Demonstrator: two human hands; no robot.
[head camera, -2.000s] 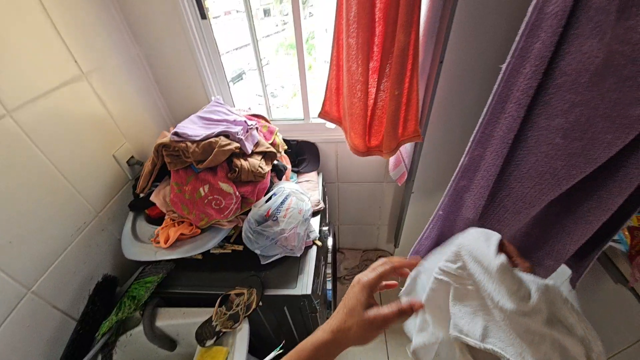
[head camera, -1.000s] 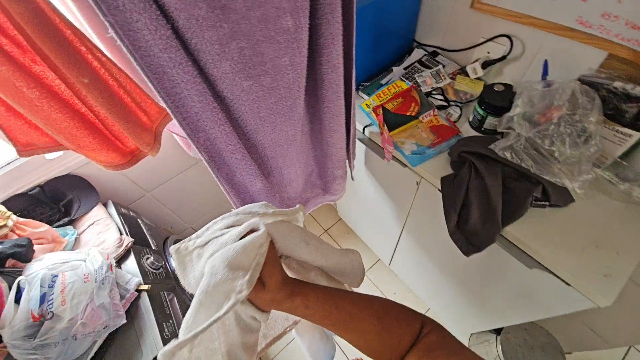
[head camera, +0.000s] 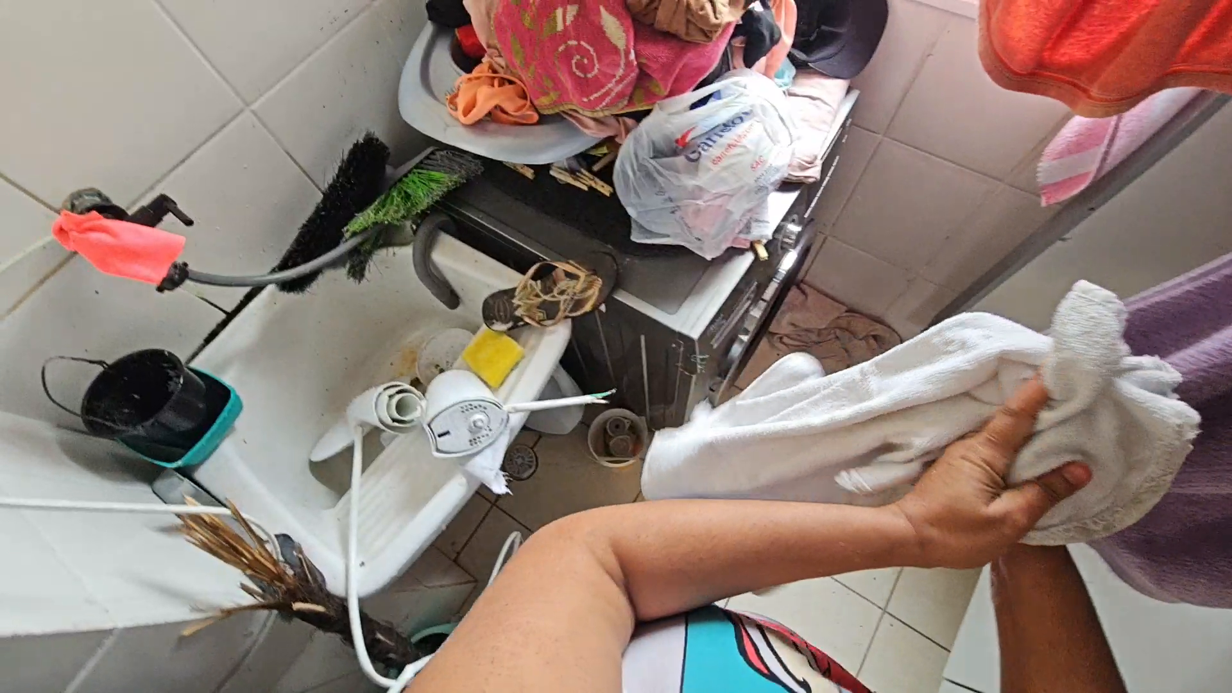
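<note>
A white terry cloth (head camera: 866, 414) hangs bunched between my arms at the right. My left hand (head camera: 991, 481) grips its bunched upper part, thumb and fingers pressed into the folds. My right forearm rises from the lower right, and the hand at its end is hidden behind the cloth, so its hold cannot be seen. A purple towel (head camera: 1184, 385) hangs just behind the cloth. An orange-red towel (head camera: 1107, 58) and a pink-and-white one (head camera: 1107, 144) hang at the upper right.
Clothes are heaped in a grey basin (head camera: 500, 140) beside a plastic bag (head camera: 712, 164) on a dark-topped appliance (head camera: 577, 221). A white laundry sink (head camera: 298, 337) holds a yellow sponge (head camera: 493, 357) on its edge. A black pot (head camera: 144, 395), brooms (head camera: 337, 212) and a white electric shower head (head camera: 465, 414) are around it.
The view has swung left from the counter to the sink. My left hand, out of sight one second ago, is now on the white cloth.
</note>
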